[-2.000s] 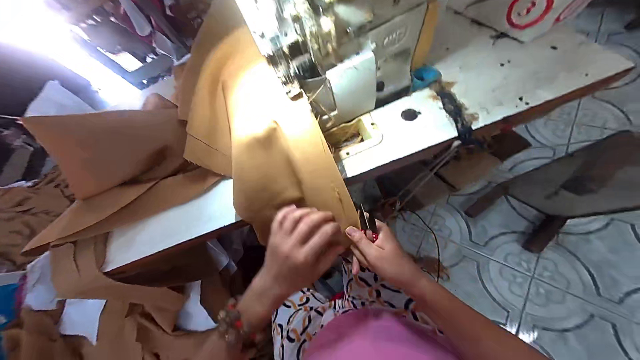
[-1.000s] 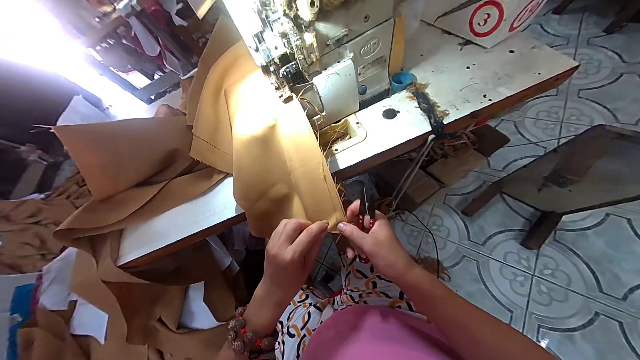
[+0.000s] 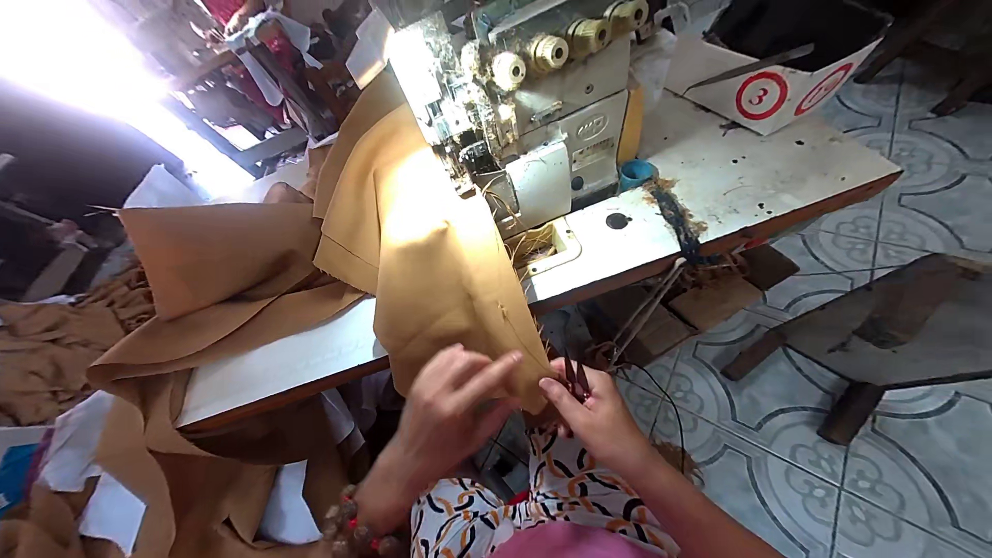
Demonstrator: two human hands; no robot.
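Tan fabric (image 3: 457, 294) runs from under the lit needle area of an overlock sewing machine (image 3: 542, 116) down over the table's front edge. At its lower corner my right hand (image 3: 593, 403) pinches the edge between thumb and fingers, and also holds small thread snips (image 3: 575, 376), blades pointing up. My left hand (image 3: 457, 395) lies over the lower part of the cloth, fingers bent; whether it grips the cloth is hidden. Loose threads hang along the fabric's right edge. A beaded bracelet is on my left wrist.
The white table (image 3: 775, 167) holds a blue cup (image 3: 636, 174) and a white box (image 3: 763, 93) with dark contents. More tan fabric (image 3: 225, 256) is heaped at the left. A dark wooden stool (image 3: 907, 318) stands on the tiled floor at the right, near cardboard (image 3: 713, 302) under the table.
My left hand's fingers, pinching near the fabric's lower corner a second ago, are now raised and spread more over the cloth. My right hand stays at the corner with the snips.
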